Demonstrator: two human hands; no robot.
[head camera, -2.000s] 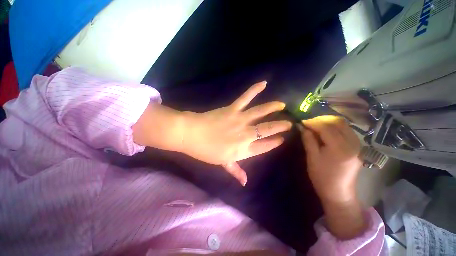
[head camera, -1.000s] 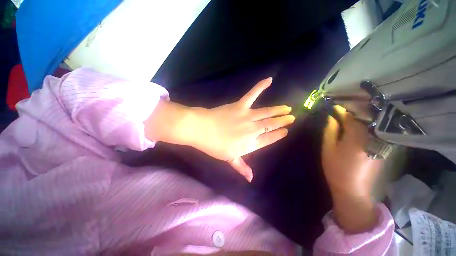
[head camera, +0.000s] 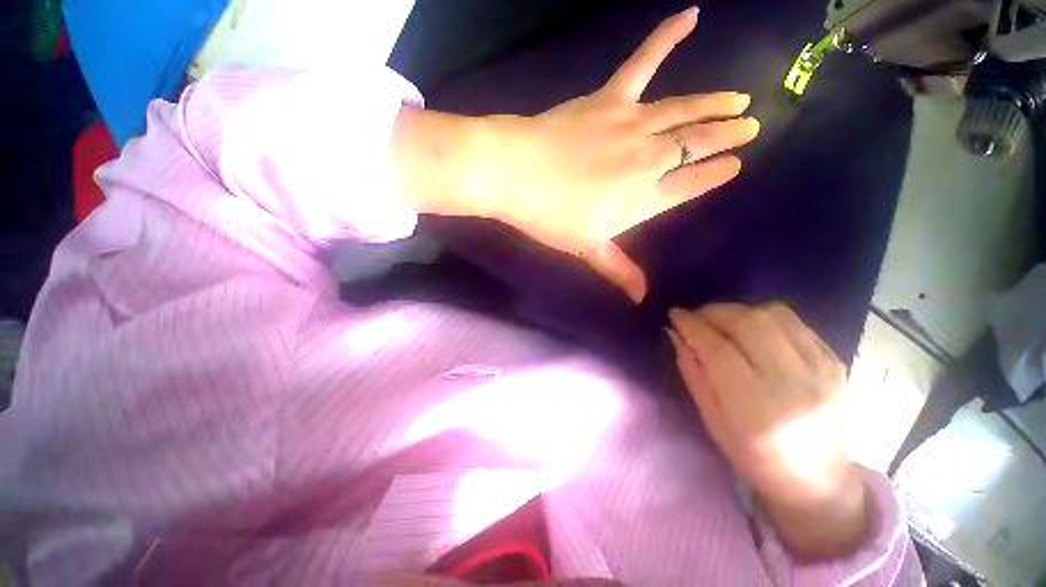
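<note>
The dark garment panel (head camera: 791, 229) lies over the machine table and down toward my lap. My left hand (head camera: 608, 161) rests flat on it, palm down, fingers spread, with a ring on one finger. My right hand (head camera: 763, 390) is lower right, over the panel near its right edge, with bent fingers; whether it pinches the cloth is hidden. The bright yellow-green piece (head camera: 809, 65) by the presser foot is at the upper right, beyond my left fingertips. The sewing machine head (head camera: 935, 29) is cut off by the top edge.
The cream table (head camera: 918, 269) shows right of the panel, with a ridged metal knob (head camera: 989, 120) above it. Pale crumpled material (head camera: 1021, 344) lies at the far right. A blue sheet (head camera: 143, 57) and a red object (head camera: 94, 166) are at the upper left.
The view has shifted, so the machine sits higher and more of my shirt shows. My right hand has moved from beside the needle area back toward my body. My left hand stays spread on the panel.
</note>
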